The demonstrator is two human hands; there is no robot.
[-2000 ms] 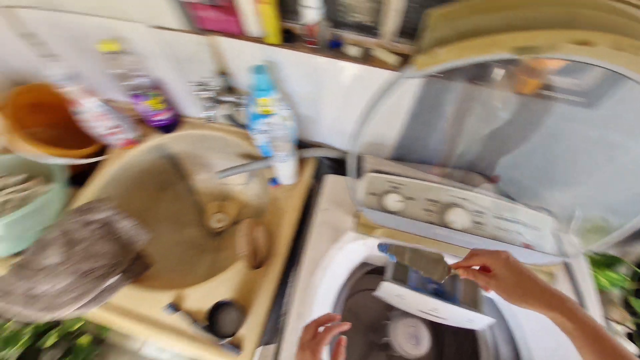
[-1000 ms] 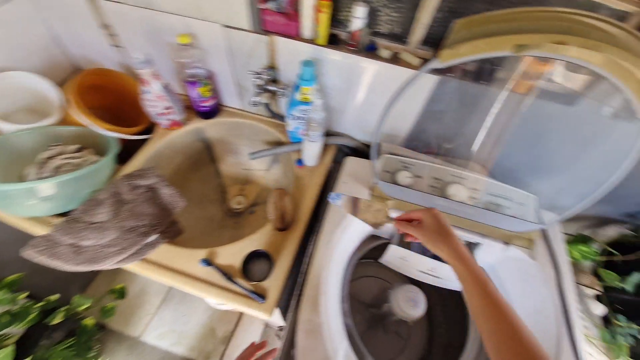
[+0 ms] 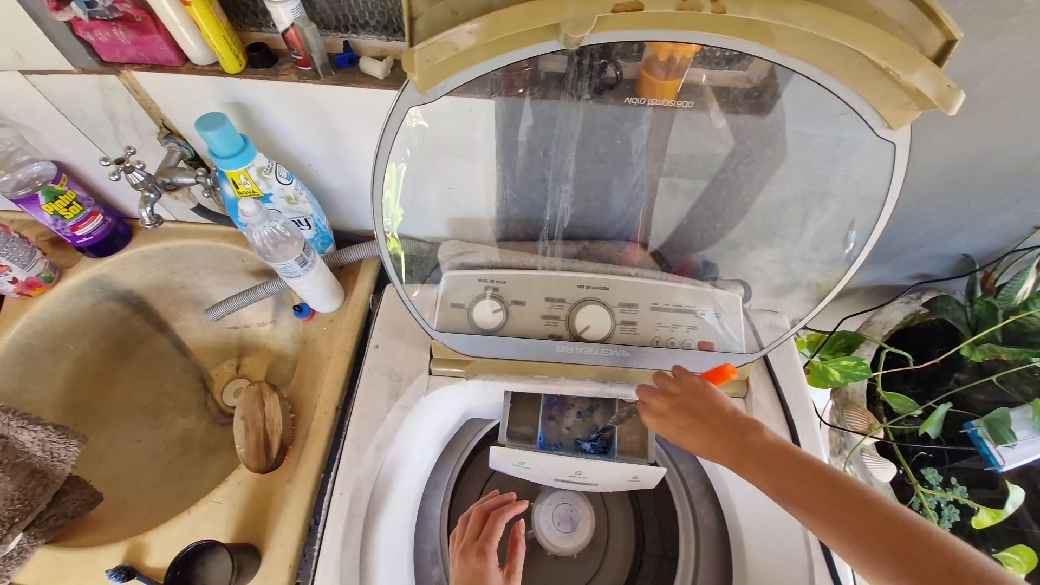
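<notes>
My right hand (image 3: 691, 410) grips a tool with an orange handle (image 3: 720, 374); its dark, narrow end reaches into the detergent drawer (image 3: 577, 470) of a top-loading washing machine. Dark blue residue (image 3: 595, 439) lies in the drawer's middle compartment, beside the tool's end. My left hand (image 3: 490, 536) is held over the drum, below the drawer and left of the agitator cap (image 3: 562, 522), fingers apart, with nothing seen in it. The round transparent lid (image 3: 634, 195) stands raised behind the control panel (image 3: 520, 313).
A stone-coloured sink (image 3: 130, 357) is at the left, with a wooden brush (image 3: 262, 426), a grey hose (image 3: 248, 299), a black cup (image 3: 213, 562), a brown cloth (image 3: 32, 479) and bottles, including a white one (image 3: 296, 260). Potted plants (image 3: 934, 398) stand at the right.
The right hand has moved from the upper left of the washer opening to the drawer's right side. The left hand has come over the drum. The view has moved closer to the washer.
</notes>
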